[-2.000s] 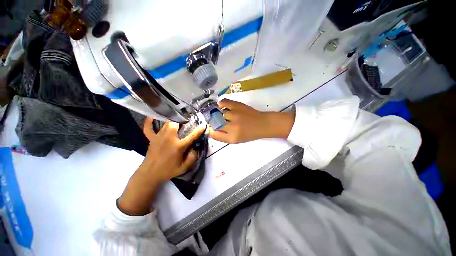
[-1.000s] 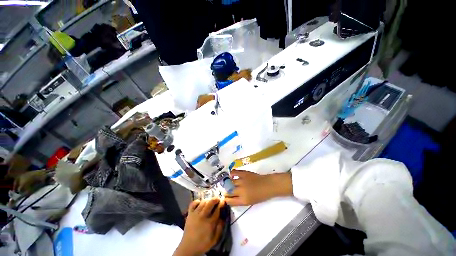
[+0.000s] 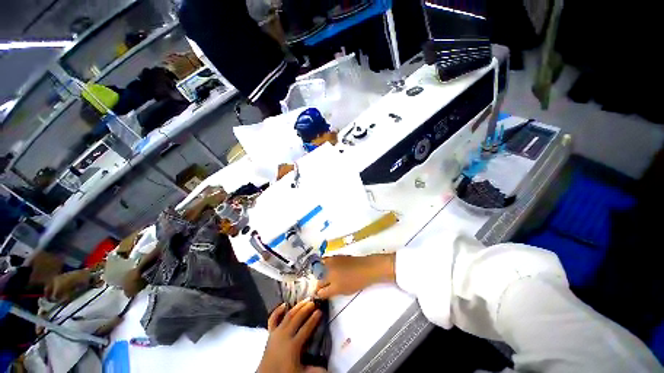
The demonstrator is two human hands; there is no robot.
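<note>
The white sewing machine (image 3: 287, 211) with a blue stripe stands ahead; its needle area is lit and partly hidden by my hands. The dark grey garment (image 3: 193, 280) lies bunched left of the needle. A black fabric piece (image 3: 317, 336) lies at the needle and runs toward me. My left hand (image 3: 290, 336) presses flat on the fabric with fingers spread; it is cut off by the lower edge. My right hand (image 3: 349, 275) is at the grey round knob (image 3: 318, 269) beside the needle; whether its fingers grip anything is hidden.
A yellow tape strip (image 3: 364, 231) lies right of the needle. A parts tub (image 3: 482, 197) with dark pieces stands at the right. The ruler edge (image 3: 397, 342) runs along the table front. A person in dark clothing (image 3: 236, 51) is behind the machine. Fabric heaps lie left.
The view has lifted and swung, bringing in the workshop behind and the person. My left hand has slid slightly back from the needle. My right hand stays by the knob.
</note>
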